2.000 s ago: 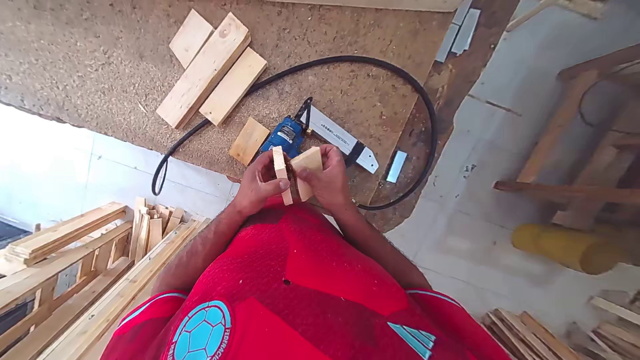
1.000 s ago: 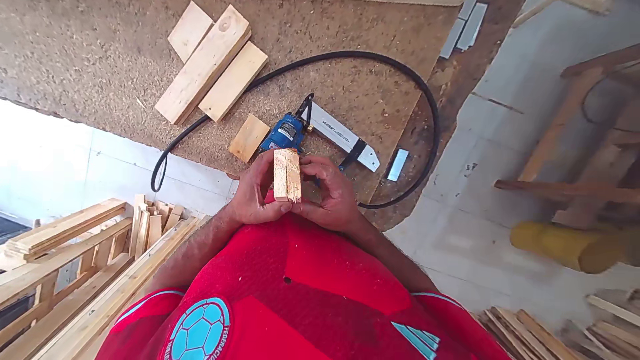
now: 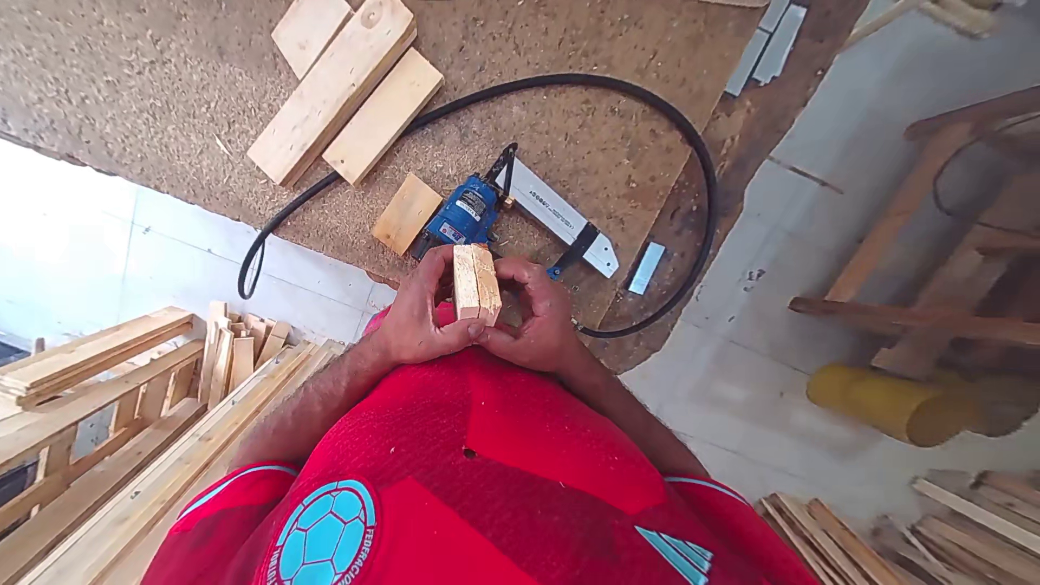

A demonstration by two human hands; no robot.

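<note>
Two small wooden blocks (image 3: 476,284) are pressed face to face between my hands, in front of my chest at the near edge of the workbench. My left hand (image 3: 418,313) grips them from the left side, its thumb at their lower end. On the right, my right hand (image 3: 536,313) closes around the other block. Just beyond the blocks lies a blue power tool (image 3: 463,211), partly hidden by them, beside a white metal ruler-like strip (image 3: 561,211) with a black clamp piece. A small flat wooden offcut (image 3: 408,214) rests left of the tool.
Several boards (image 3: 333,89) lie on the particleboard bench (image 3: 162,97). A black hose or cable (image 3: 705,162) loops around the tool. Metal strips (image 3: 768,49) sit at the far right, a small one (image 3: 647,268) nearer. Stacked lumber (image 3: 162,455) stands lower left; a yellow cylinder (image 3: 886,402) lies right.
Two seconds ago the blocks were apart, one in each hand. They came together by one second ago and remain pressed together, with my hands around them.
</note>
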